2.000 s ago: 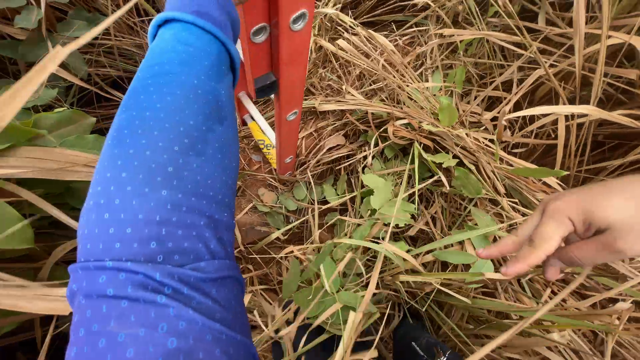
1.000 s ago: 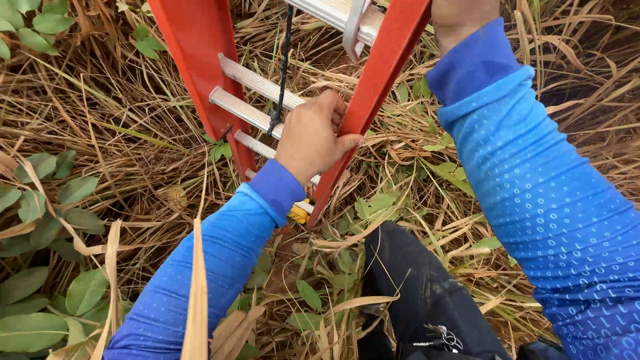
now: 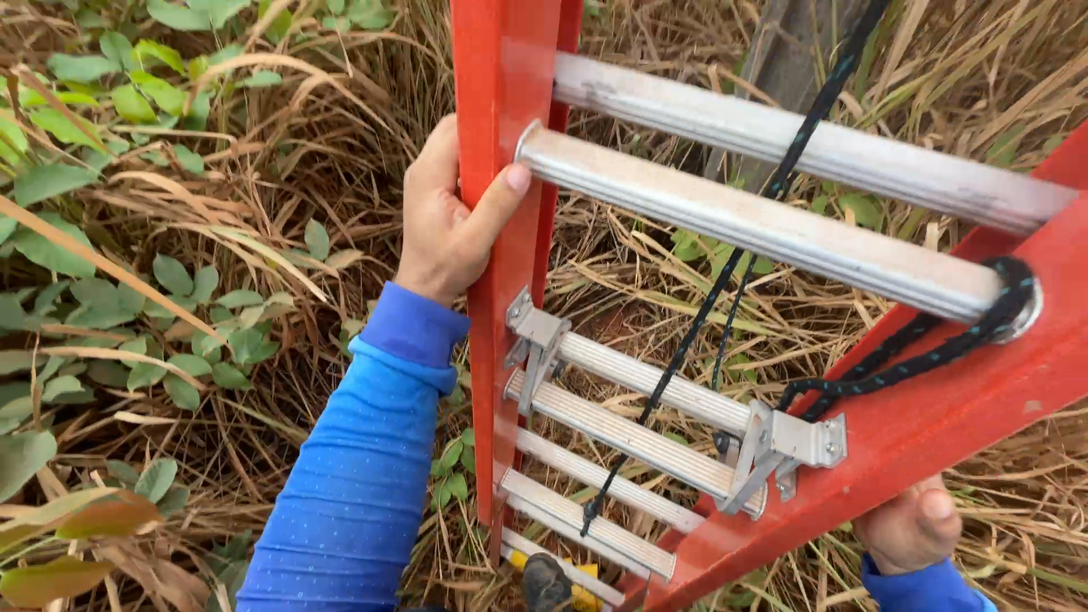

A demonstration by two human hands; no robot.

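A red extension ladder [image 3: 943, 442] with silver metal rungs [image 3: 756, 221] stands in front of me, its foot down in dry grass. My left hand [image 3: 455, 212] grips the left side rail, thumb on its front face beside a rung. At lower right, my right hand [image 3: 914, 523] is at the outer side of the right rail; its fingers are partly hidden behind the rail. A black rope [image 3: 688, 340] with teal flecks runs down across the rungs and is looped round the right end of one. Metal rung-lock brackets [image 3: 790, 442] sit lower on both rails.
Tall dry grass [image 3: 340, 110] surrounds the ladder, with leafy green plants [image 3: 102, 297] at the left. A grey post or beam [image 3: 773, 76] stands behind the upper rungs. The dark toe of a shoe [image 3: 546, 582] shows at the ladder's foot, by a yellow label.
My left hand has gone from the right rail, near the lower rungs, to the left rail. My right hand, at the top of the right rail a second ago, is now lower along it.
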